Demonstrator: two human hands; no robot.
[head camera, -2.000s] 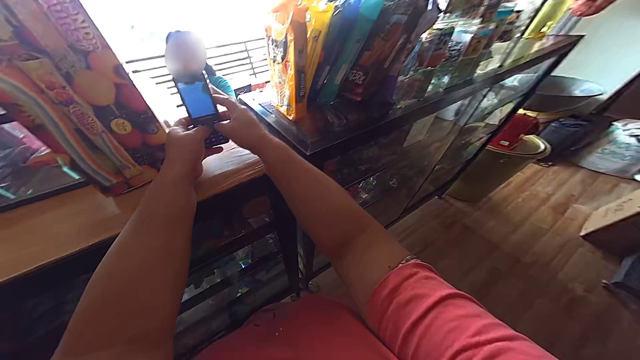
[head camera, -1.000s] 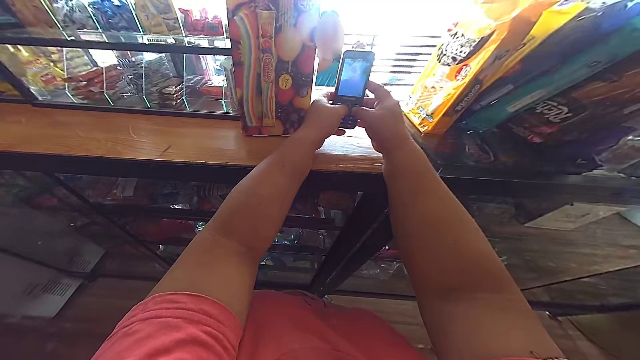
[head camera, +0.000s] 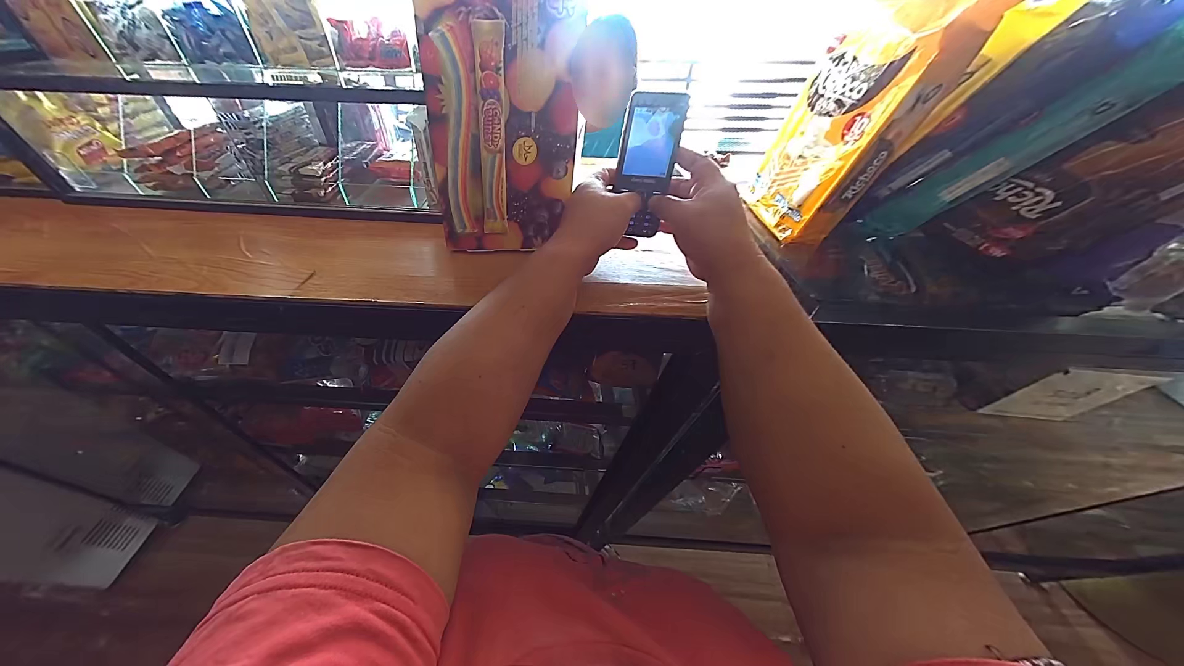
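Both my hands grip a dark keypad mobile phone (head camera: 650, 143), held upright with its lit screen facing me. My left hand (head camera: 601, 215) holds its lower left side, and my right hand (head camera: 705, 215) its lower right side, the thumbs near the keypad. The phone is above the wooden counter top (head camera: 361, 264), in front of the bright window. Just left of my left hand stands a tall candy box (head camera: 509, 129) with fruit pictures. To the right of my right hand stands an orange snack packet (head camera: 837, 120). The fingers behind the phone are mostly hidden.
A person (head camera: 603, 74) is partly visible behind the phone. A glass display rack (head camera: 231, 92) with packets stands at the back left. More snack packets (head camera: 1027, 176) lean in a row at the right. Below the counter are glass-fronted shelves (head camera: 555, 407) with wrapped goods.
The view has swung left a lot since two seconds ago, bringing the display rack into sight. My hands have kept hold of the phone throughout.
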